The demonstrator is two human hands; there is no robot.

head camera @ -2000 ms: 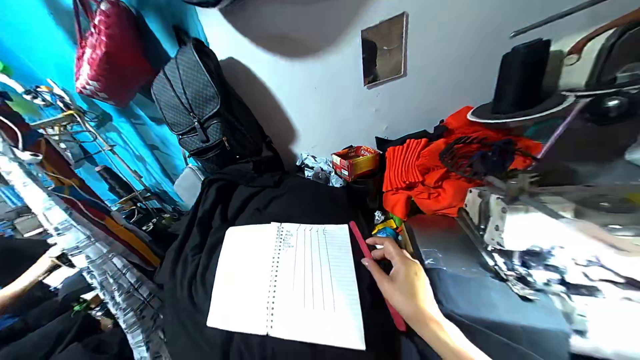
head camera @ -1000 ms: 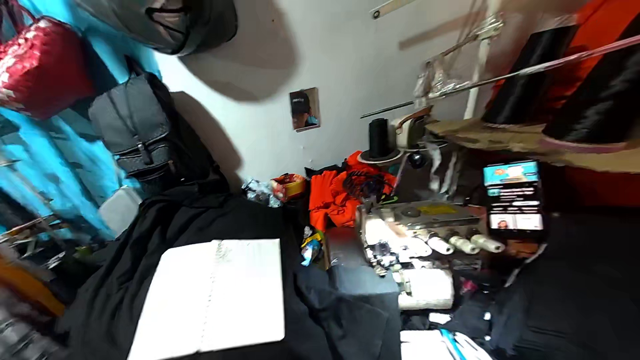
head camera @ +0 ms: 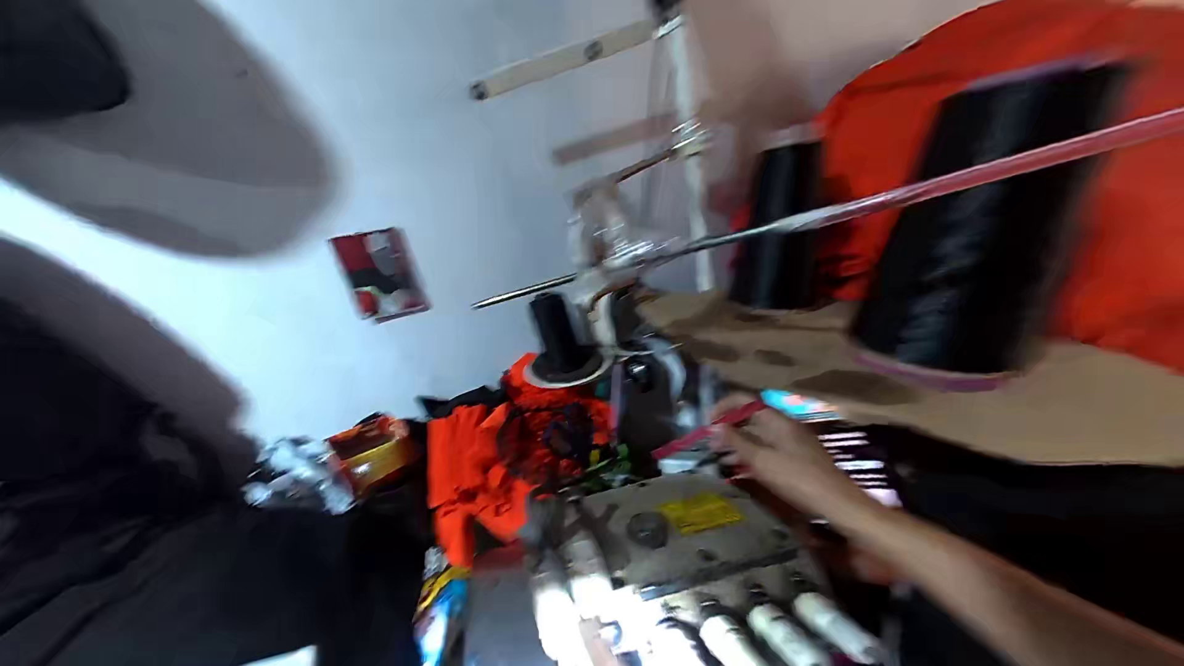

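Observation:
My right hand is above the back of an overlock sewing machine, its fingers closed around a slim red strip. The strip slants up to the right. Just behind the hand a phone with a lit screen is partly covered by it. White tension knobs line the machine's near side under a bright light. My left hand is not in view. At the bottom left only a corner of a white page shows. The view is blurred.
Red cloth lies left of the machine, beside a red and yellow box. Large black thread cones stand on a brown shelf at right. A metal rod crosses above. Dark cloth fills the lower left.
The view has swung right, away from the notebook. My right hand, beside the notebook on the red strip two seconds ago and unseen one second ago, is now over the machine with the strip.

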